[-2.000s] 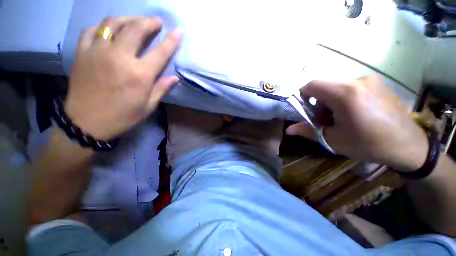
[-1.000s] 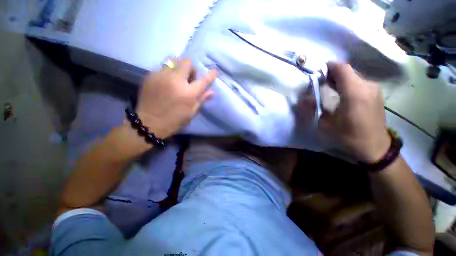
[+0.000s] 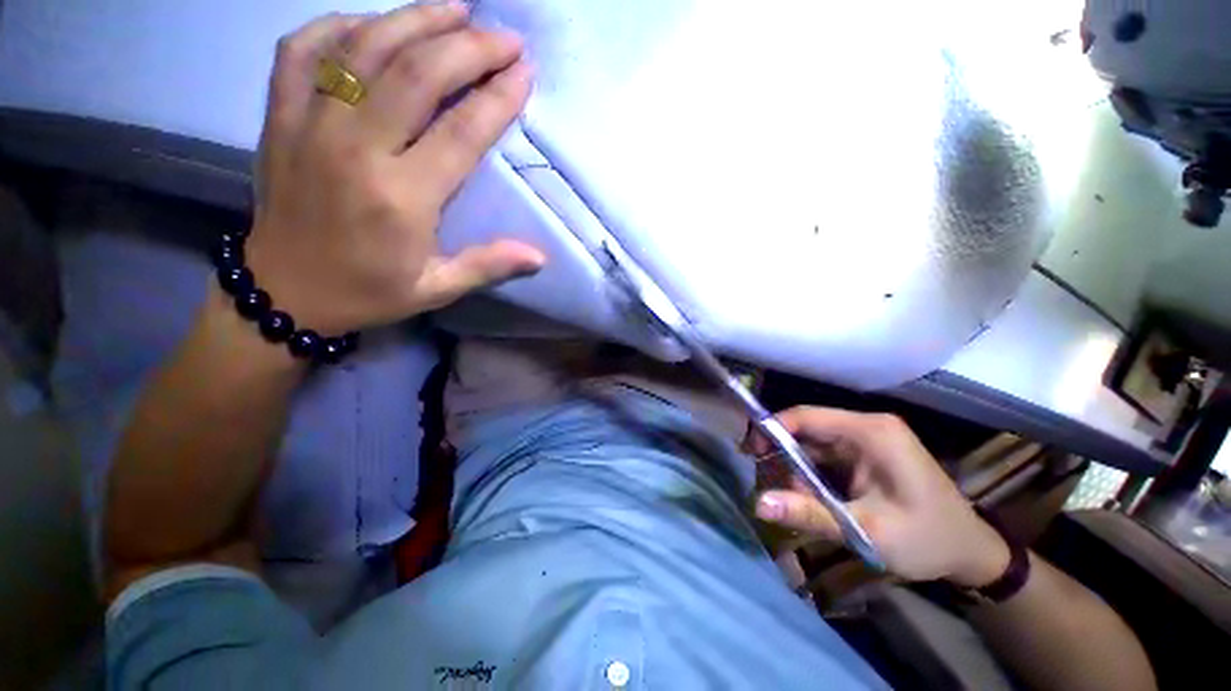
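A pale lilac garment panel (image 3: 797, 243) lies on the white table, its near edge at the table's front. A narrow slit or welt line runs diagonally across it. My left hand (image 3: 371, 182), bare with a gold ring, lies flat on the panel left of the slit, fingers apart, thumb stretched out. My right hand (image 3: 878, 493) holds the scissors (image 3: 729, 378) in front of the table edge. The blades point up and left, with their tips at the slit. Whether the tips are inside the cloth is unclear.
The sewing machine head (image 3: 1174, 81) is at the upper right. The table's front edge (image 3: 1053, 425) runs along the panel. Pale cut panels (image 3: 317, 446) hang left of my lap. A dark framed object (image 3: 1164, 375) stands at the right.
My right hand and scissors have moved down from over the panel to below the table edge. My left hand has moved up and left and spread out. The panel lies flatter.
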